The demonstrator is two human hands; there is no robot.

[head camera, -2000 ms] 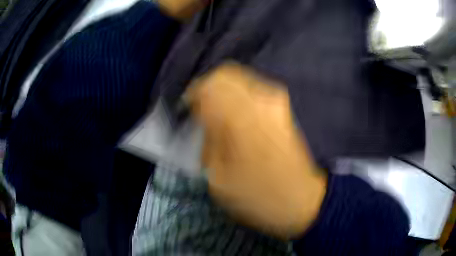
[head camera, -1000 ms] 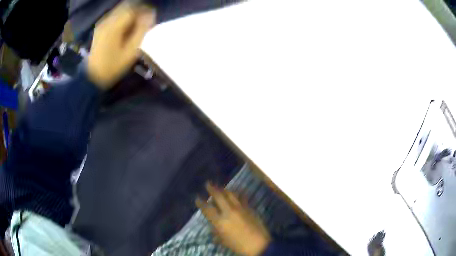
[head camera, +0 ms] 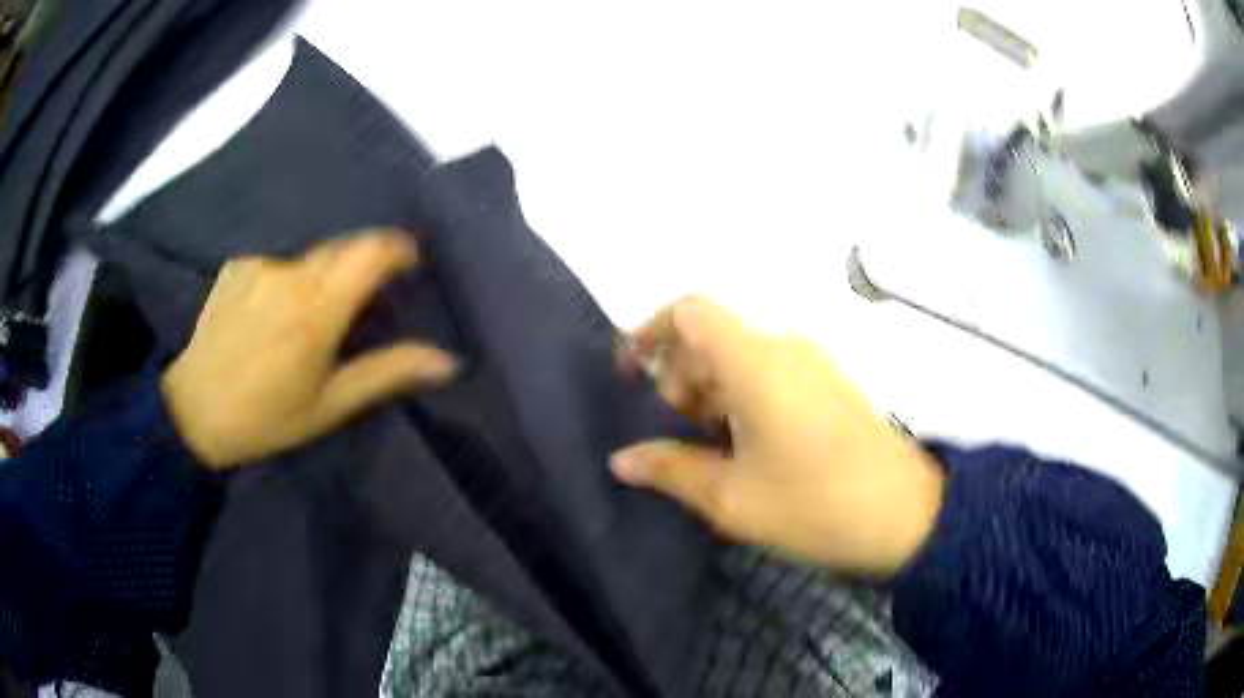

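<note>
A dark charcoal garment panel lies folded over the front edge of the white table and hangs down over the checked apron. My left hand is on the panel at the left, thumb and forefinger spread apart over the cloth; whether it grips any cloth is not clear. My right hand is at the panel's right edge, fingers curled around the edge with the thumb on top. A small shiny thing shows at its fingertips, too blurred to name.
The white table is overexposed. The machine bed with metal parts is at the right. More dark cloth is heaped at the upper left. The checked apron is below.
The panel has come up from the lap onto the table's front edge. Both hands have moved onto it, and the view has shifted, with more of the machine now showing at the right.
</note>
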